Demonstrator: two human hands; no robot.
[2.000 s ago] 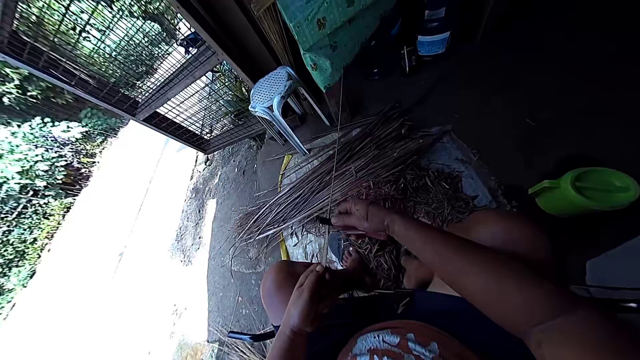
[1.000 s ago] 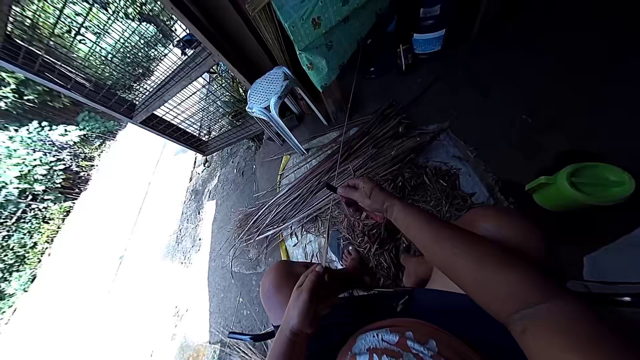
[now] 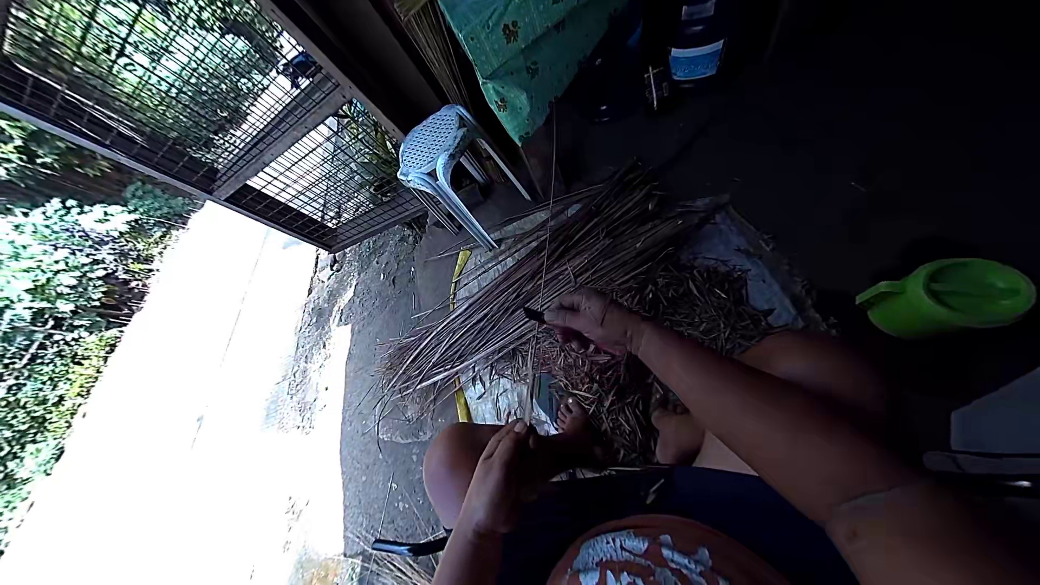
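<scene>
Near my knee, my left hand [image 3: 508,467] grips the lower end of a long thin plant stalk [image 3: 546,260], which rises away from me. My right hand [image 3: 593,321] is closed on a small dark blade-like tool [image 3: 534,314], whose tip lies against the stalk. Beyond and beneath my hands, a heap of long dry stalks [image 3: 520,284] lies across a pale sheet on the ground. Short brown shavings [image 3: 699,309] are piled to its right and around my feet.
A white plastic stool [image 3: 435,142] stands behind the stalks near a wire mesh gate [image 3: 301,171]. At right, a green plastic pitcher [image 3: 967,296] is on the dark floor. A green patterned cloth [image 3: 520,61] hangs at the top, beside a bottle with a blue label [image 3: 697,58].
My right hand with the dark tool first moved up along the stalk, away from my left hand, then came slightly back down. My left hand has stayed at the stalk's lower end.
</scene>
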